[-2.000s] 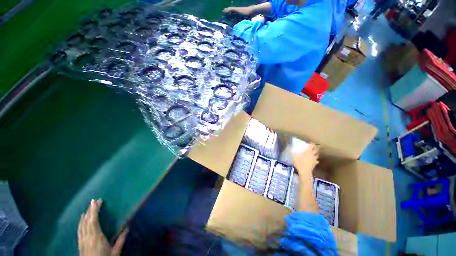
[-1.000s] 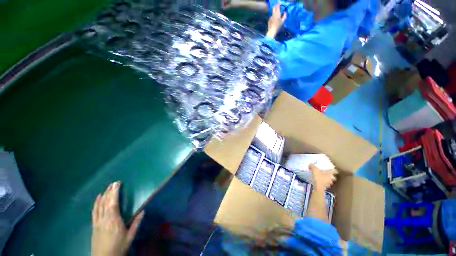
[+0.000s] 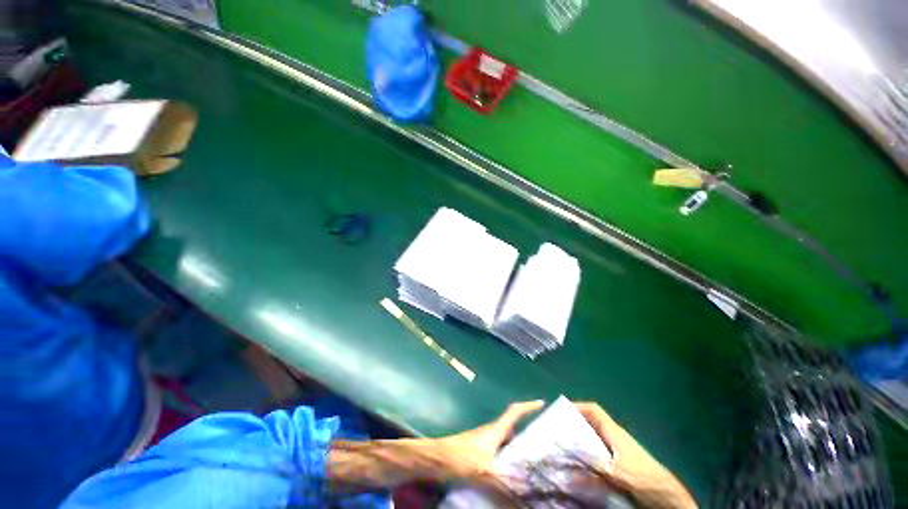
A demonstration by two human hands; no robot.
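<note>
My left hand (image 3: 488, 437) and my right hand (image 3: 627, 452) hold a stack of white cards (image 3: 558, 437) between them at the bench's near edge, at the bottom of the view. The lower part of this stack is blurred and partly covered by dark hair-like strands. Thick stacks of blank white cards (image 3: 461, 263) stand on the dark-green bench beyond my hands, with another stack (image 3: 543, 293) close at their right. A narrow pale strip with brown-gold marks (image 3: 428, 339) lies alone to the left of my hands.
Small dark scissors (image 3: 348, 228) lie left of the stacks. A blue bundle (image 3: 402, 66) and a red bin (image 3: 481, 81) hang at the green back panel. Clear blister trays (image 3: 811, 423) lie at the right. Another person's blue sleeve (image 3: 70, 214) and an open carton (image 3: 100, 134) are at the left.
The view has swung from the carton of panels to the bench. My right hand has left the carton and holds white cards with my left hand, which was resting open on the bench.
</note>
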